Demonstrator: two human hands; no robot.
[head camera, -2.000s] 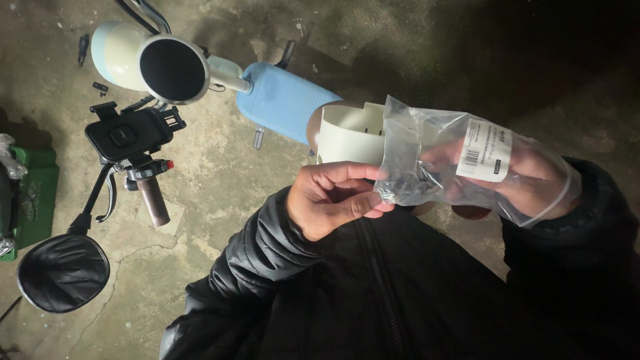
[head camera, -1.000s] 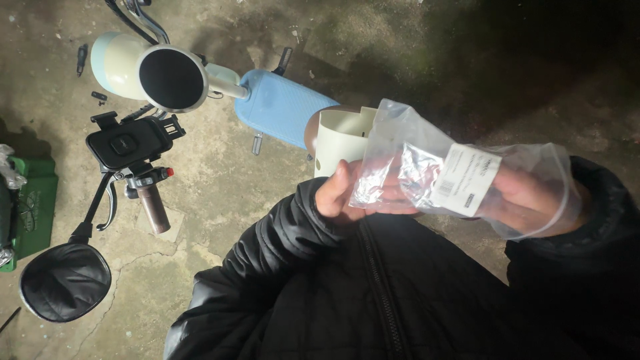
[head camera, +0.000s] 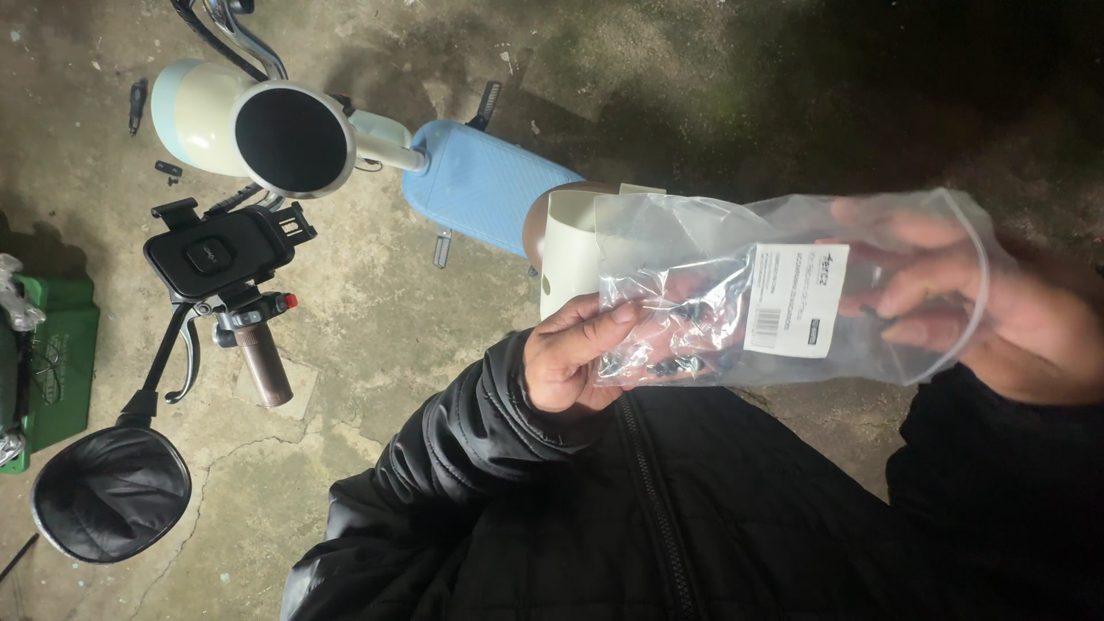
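Observation:
A clear plastic bag with a white printed label lies sideways between my hands. My left hand pinches its closed end, thumb on top. Small dark parts and crinkled, shiny inner plastic show through the bag near that hand. The fingers of my right hand are inside the wide end, blurred, around a small dark part whose shape I cannot make out. Behind the bag's left end stands a cream, curved, hollow part, partly hidden by the bag.
At left are a two-wheeler's round black-faced display, phone holder, brown handlebar grip and mirror. Its blue footboard runs behind. Small black pieces lie on the concrete floor, with a green crate at far left.
My right hand has drawn back to the right, toward the bag's wide end. The left hand keeps its hold on the bag's other end. The bag is more stretched out than before.

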